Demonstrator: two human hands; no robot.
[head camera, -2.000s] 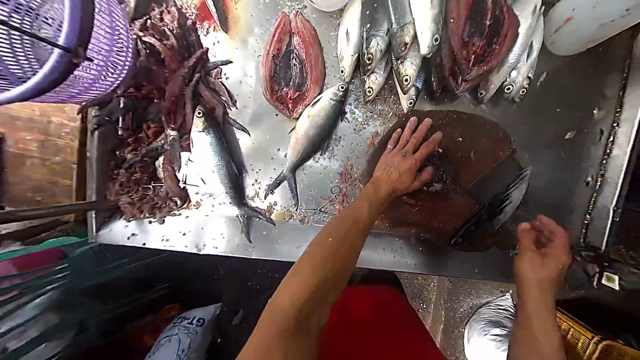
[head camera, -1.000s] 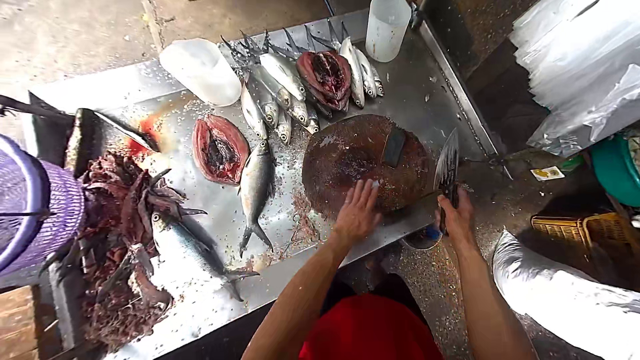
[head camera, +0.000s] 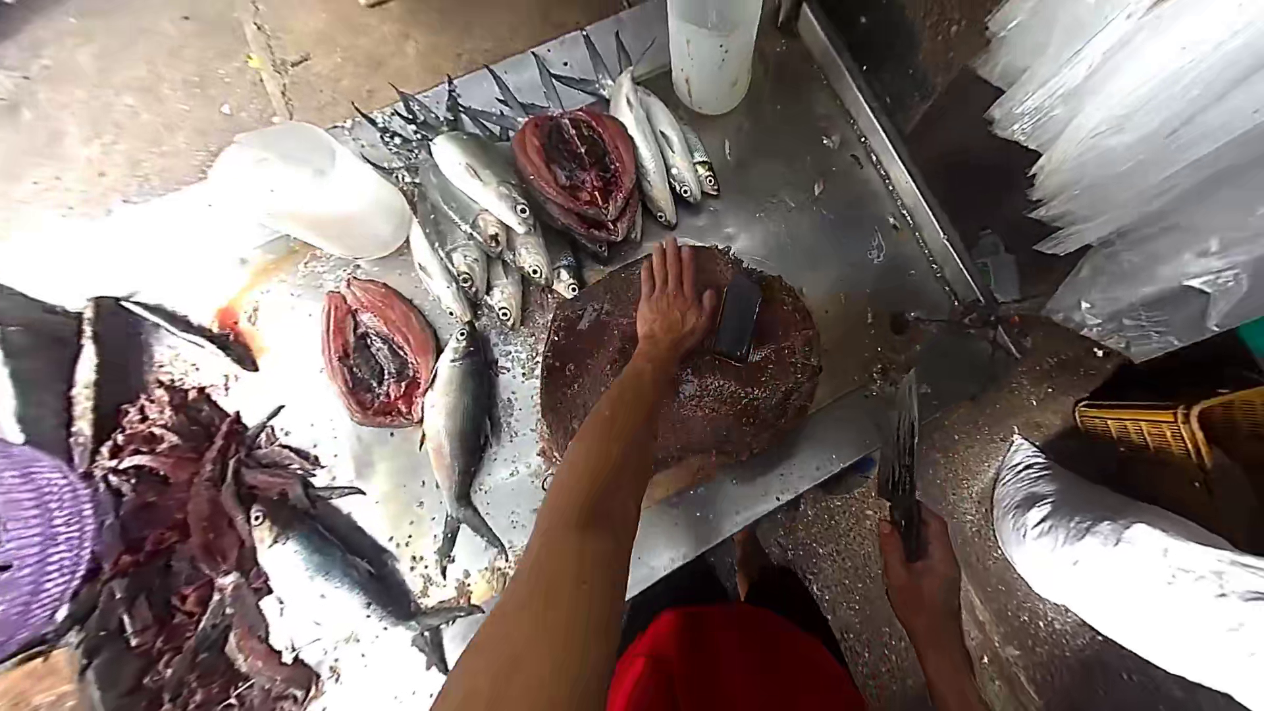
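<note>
My left hand (head camera: 674, 304) lies flat, palm down, on the upper part of a round, dark chopping block (head camera: 632, 415), fingers extended and holding nothing. Just right of its fingers a dark rectangular block, perhaps a sharpening stone (head camera: 738, 318), rests on the wood. My right hand (head camera: 923, 568) grips the handle of a knife (head camera: 901, 444), blade pointing up, beyond the metal table's front edge. Left of the chopping block lie a whole silvery fish (head camera: 460, 430) and a split-open fish (head camera: 378, 354). Several whole fish (head camera: 481, 178) and another opened fish (head camera: 578, 168) are grouped behind it.
A heap of dark red fish scraps (head camera: 197, 533) with a whole fish (head camera: 336, 563) beside it covers the table's left, near a purple basket (head camera: 39, 543). Two whitish plastic containers (head camera: 311, 193) (head camera: 711, 49) stand at the back. A white sack (head camera: 1116, 563) and yellow crate (head camera: 1136, 425) are at right.
The view has shifted. My left hand has slid farther up the chopping block since one second ago. The knife is in my right hand now and one second ago.
</note>
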